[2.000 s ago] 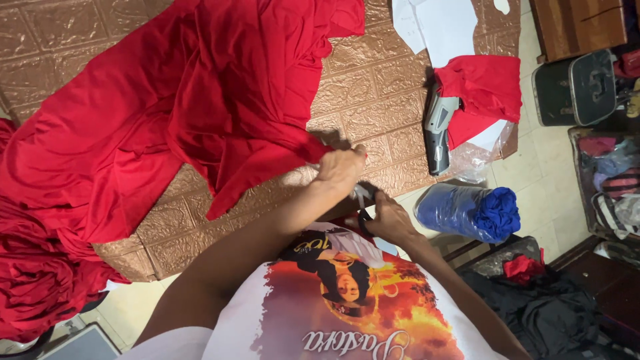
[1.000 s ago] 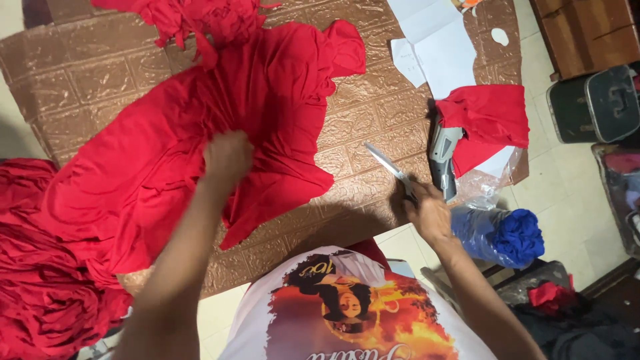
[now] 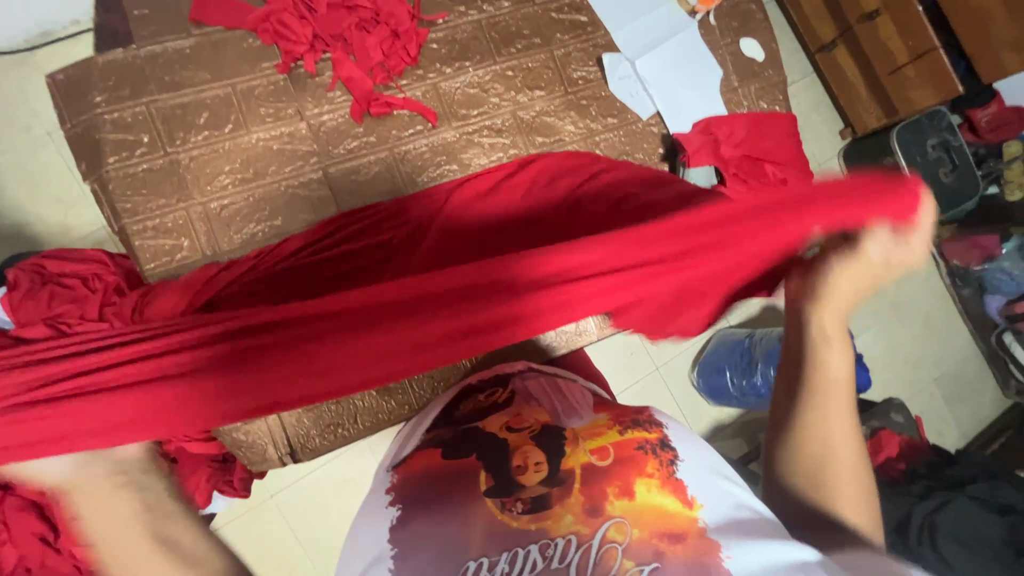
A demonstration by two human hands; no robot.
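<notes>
A long piece of red fabric [image 3: 448,296] is stretched across the view above a table with a copper-coloured brick-pattern cover [image 3: 240,152]. My right hand [image 3: 872,240] grips its end at the right, out past the table edge. At the lower left my left hand [image 3: 88,472] is blurred and partly cut off, at the fabric's lower edge; its fingers are hidden. Shredded red fabric strips [image 3: 352,40] lie at the top of the table. The scissors do not show in this frame.
White paper sheets [image 3: 672,64] and folded red cloth [image 3: 752,152] lie at the table's right. A plastic-wrapped blue bundle [image 3: 744,368] stands below them. Wooden furniture [image 3: 872,64] and a dark green case [image 3: 936,160] are at the right, dark cloth [image 3: 952,512] at the lower right.
The red fabric, bunched on the table a second ago, is now pulled out lengthwise. My right hand, which held scissors, has moved right and up and grips fabric. My left hand has moved to the lower left.
</notes>
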